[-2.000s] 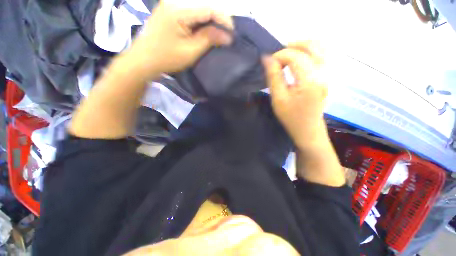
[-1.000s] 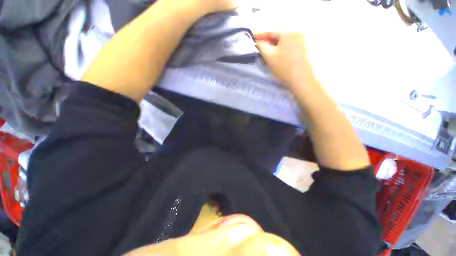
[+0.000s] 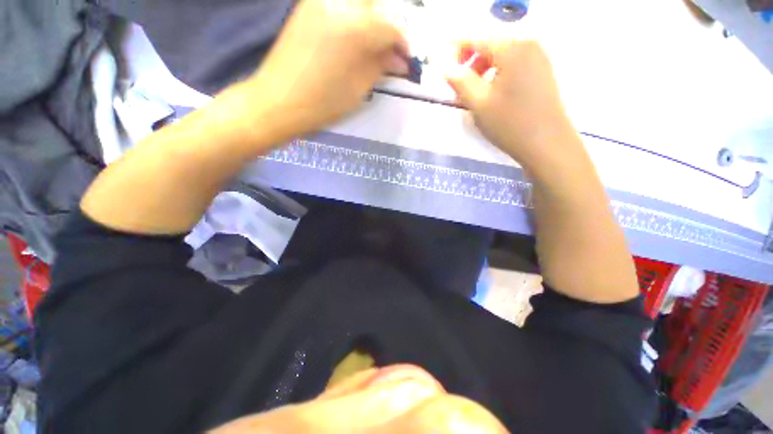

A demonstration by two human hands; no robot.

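My left hand is over the white table with bent fingers. A small dark piece shows at its fingertips and seems pinched there. My right hand faces it a short gap away, thumb and fingertips close together; glare hides whether anything thin is between them. Dark grey cloth lies on the table to the left, partly behind my left forearm.
A printed ruler runs along the table's front edge. A blue-grey round part is at the top edge. Grey cloth is heaped at the far left. Pale cloth hangs below the table edge. A red basket stands lower right.
The grey and pale cloth between my hands is gone from there; dark cloth now lies further left. My left hand has come down into fuller view, with a small dark piece at its fingertips.
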